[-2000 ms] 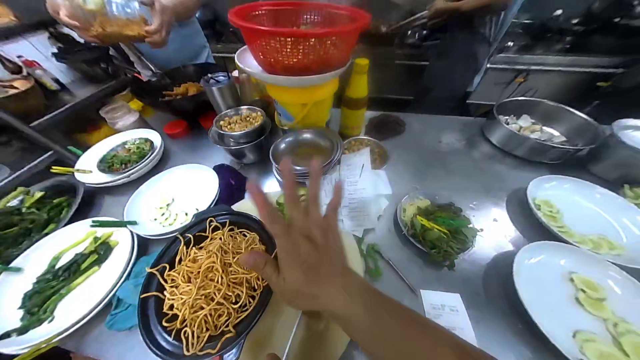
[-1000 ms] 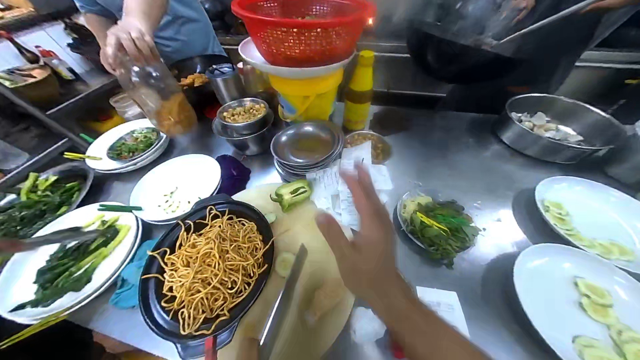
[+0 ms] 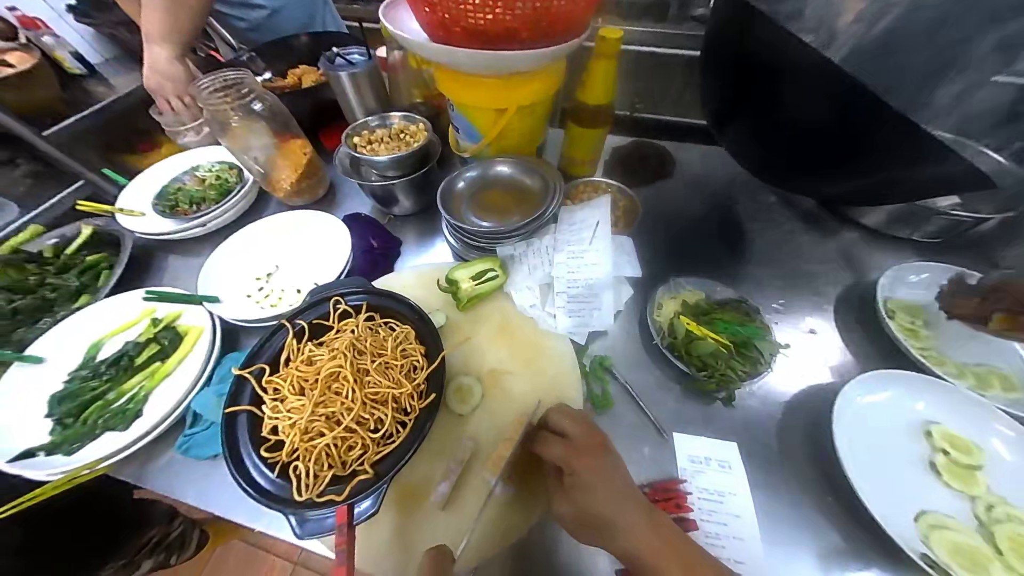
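My right hand (image 3: 578,468) is low on the round cutting board (image 3: 532,360), its bent fingertips pressing a browned piece of food beside the knife blade (image 3: 498,484). My left hand (image 3: 437,560) shows only partly at the bottom edge, closed at the knife's handle end. A pale pinkish strip (image 3: 454,474) lies left of the blade. Farther up the board are a cucumber slice (image 3: 464,394) and a cut green pepper (image 3: 474,282). A black oval dish of fried noodles (image 3: 344,400) overlaps the board's left side.
Plates of greens (image 3: 120,384), a white plate (image 3: 272,256) and a glass jar (image 3: 264,136) stand left. Stacked metal dishes (image 3: 500,196) and paper slips (image 3: 582,268) lie behind the board. Right are a herb bowl (image 3: 712,332), cucumber plates (image 3: 880,448) and a large black wok (image 3: 824,104).
My right hand has come down from above the board onto the food by the blade. The other person's hand has let go of the jar. A black wok now reaches over the counter at upper right.
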